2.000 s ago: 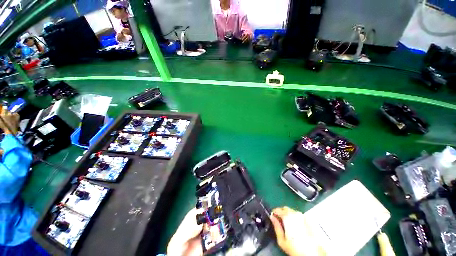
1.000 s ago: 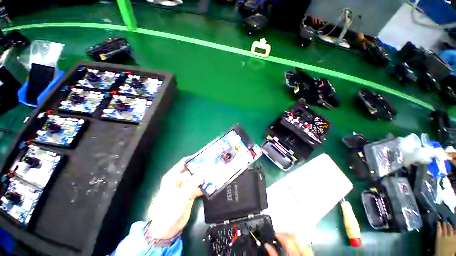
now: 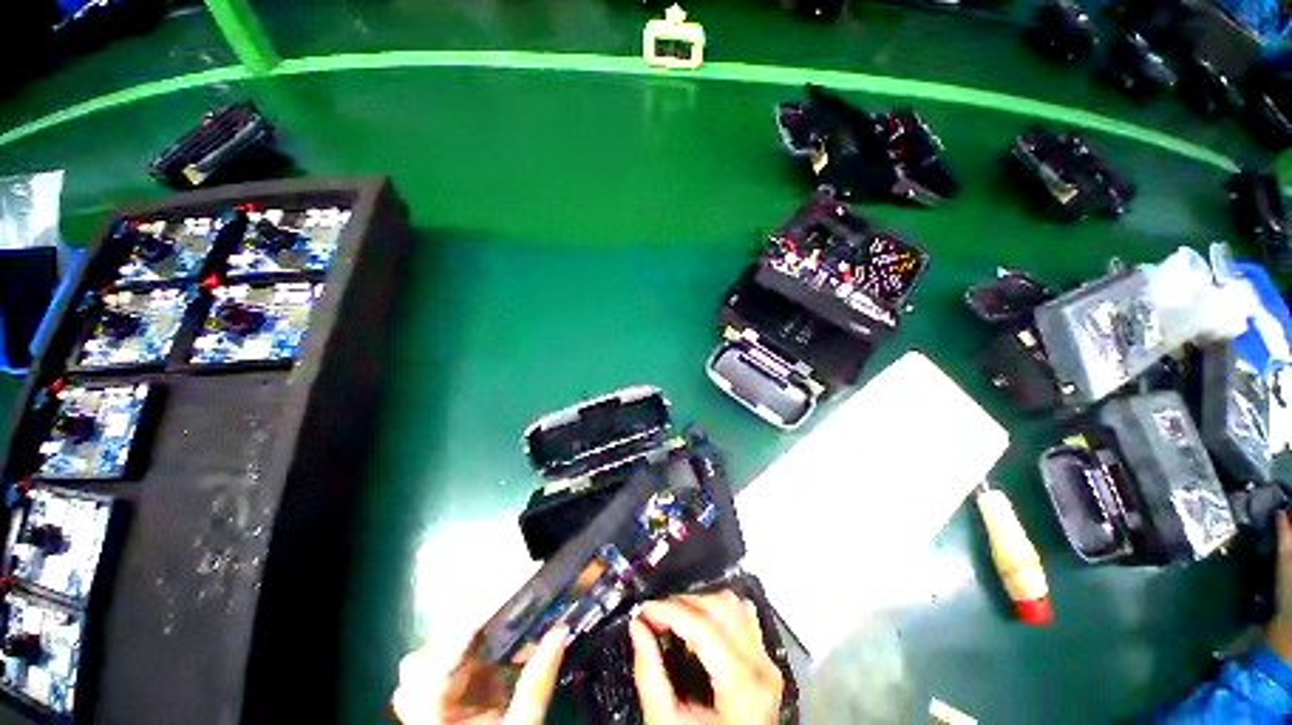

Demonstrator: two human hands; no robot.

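My left hand (image 3: 475, 690) holds a circuit board (image 3: 588, 567) by its lower left end, tilted with its edge towards me, over an open black housing (image 3: 723, 517). The housing's oval end door (image 3: 598, 429) with a pale grey rim stands open at its far end. My right hand (image 3: 711, 654) is over the near half of the housing, thumb and fingers bent close together at the board's lower edge. Whether they pinch a lead is hidden. Both hands are cut off or nearly so by the bottom edge.
A black tray (image 3: 213, 567) with several boards lies left. A white sheet (image 3: 879, 489), a screwdriver-like tool (image 3: 1015, 555) and film-covered units (image 3: 1165, 475) lie right. Another open housing (image 3: 815, 305) is beyond the work. A person's blue sleeve (image 3: 1247, 694) shows at lower right.
My left hand has lowered and tilted the board from face-up to edge-on above the housing. My right hand has come beside the board. The housing's oval door now shows. The view has shifted.
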